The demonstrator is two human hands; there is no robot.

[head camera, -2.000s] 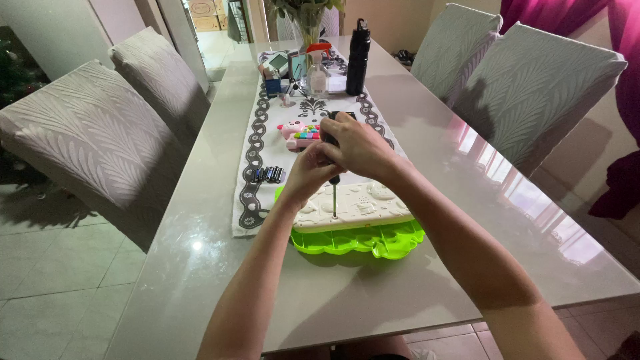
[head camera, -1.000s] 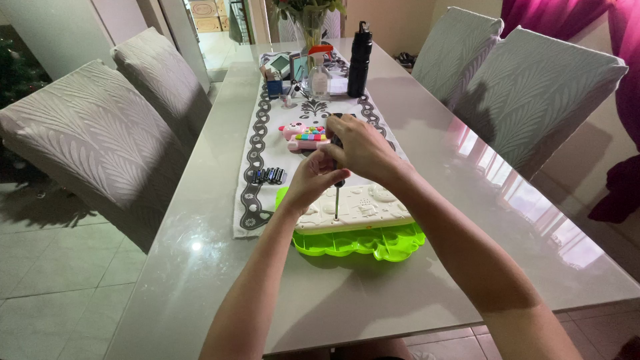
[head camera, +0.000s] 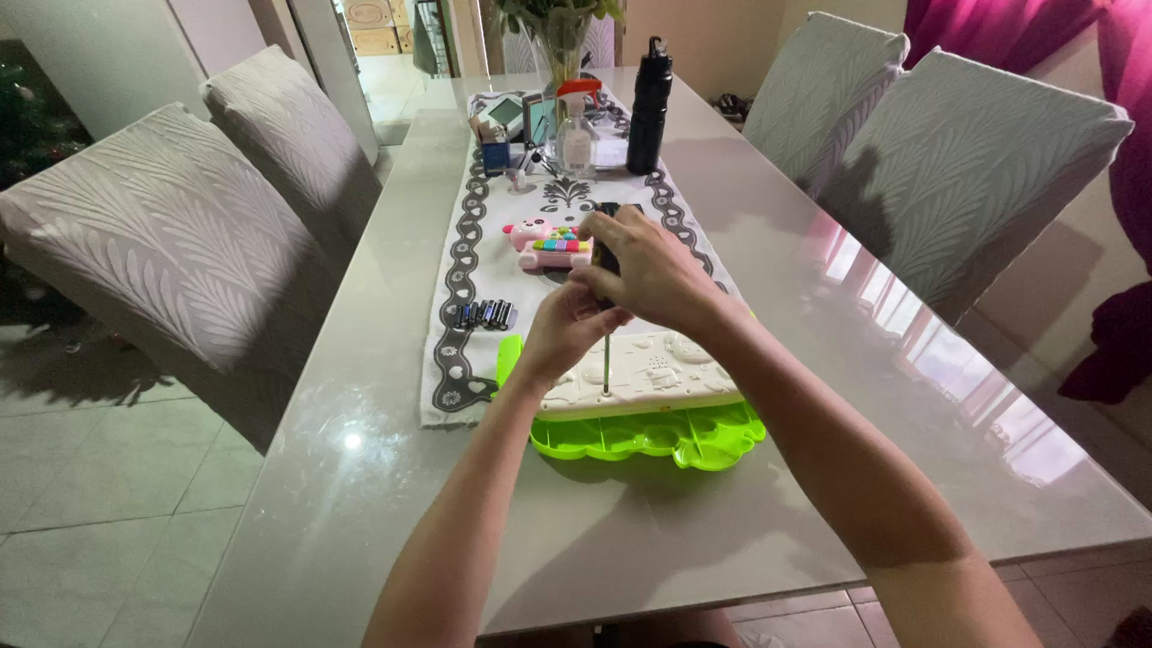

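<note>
My right hand (head camera: pixel 643 261) is closed round the dark handle of a screwdriver (head camera: pixel 607 364), which stands upright. Its tip meets a screw hole near the front edge of a white plastic toy panel (head camera: pixel 666 373). Lower on the same handle, my left hand (head camera: pixel 571 324) has its fingers against it, near the shaft. The panel lies on a bright green plastic toy base (head camera: pixel 630 436) with a scalloped edge. Several batteries (head camera: pixel 486 314) lie on the cloth to the left. Beyond the hands is a pink toy keyboard (head camera: pixel 549 245) with coloured keys, partly hidden by my right hand.
A patterned table runner (head camera: pixel 459 360) lies along the glossy table (head camera: pixel 378 540). Farther back stand a black bottle (head camera: pixel 650 112), a spray bottle (head camera: pixel 576 135), a glass vase (head camera: pixel 553 54) and a small blue box (head camera: pixel 496 157). Upholstered chairs (head camera: pixel 198 216) flank both sides.
My right hand's fingers have shifted on the screwdriver handle. The tool remains upright at the panel's front edge, and the toy stays in the same place.
</note>
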